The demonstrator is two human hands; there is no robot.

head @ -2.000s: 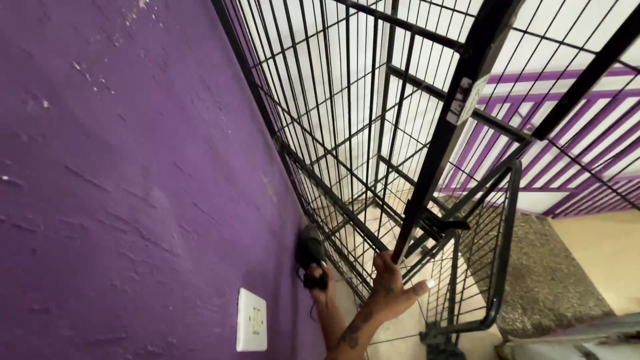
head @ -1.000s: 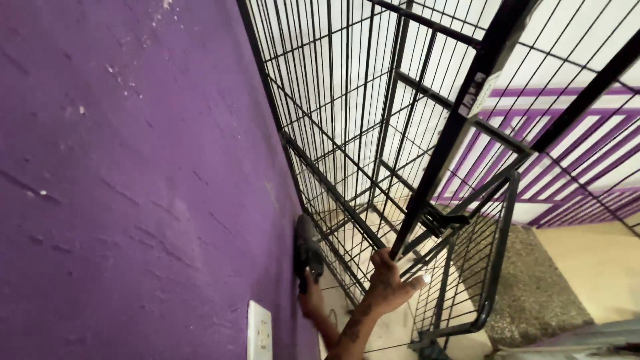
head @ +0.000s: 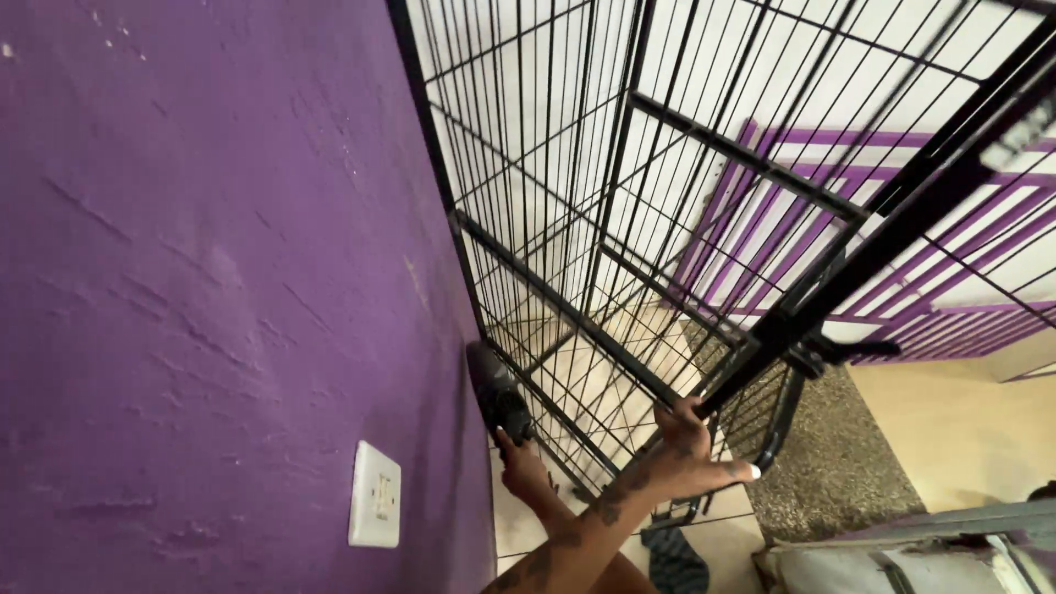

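My tattooed left hand [head: 686,450] holds the lower corner of a thick black metal post [head: 833,297] on a tall wire cage [head: 569,305], its fingers hooked over the frame and its thumb stuck out to the right. A black latch [head: 813,355] juts from this post. Farther left and lower, between cage and purple wall, my right hand [head: 524,466] grips the near end of a black elongated object [head: 497,396] with a rounded far end; its kind cannot be told. My forearms cross at the bottom of the view.
The rough purple wall [head: 231,272] with a white outlet plate [head: 375,495] runs close along the left. Behind the cage stands a purple slatted gate [head: 916,239]. A brown speckled mat [head: 825,462], a dark patterned item [head: 675,561] and a worn pale surface [head: 899,569] lie to the right.
The thick post has tilted farther to the right, with my left hand still at its lower end. My right hand stays by the wall at the black object.
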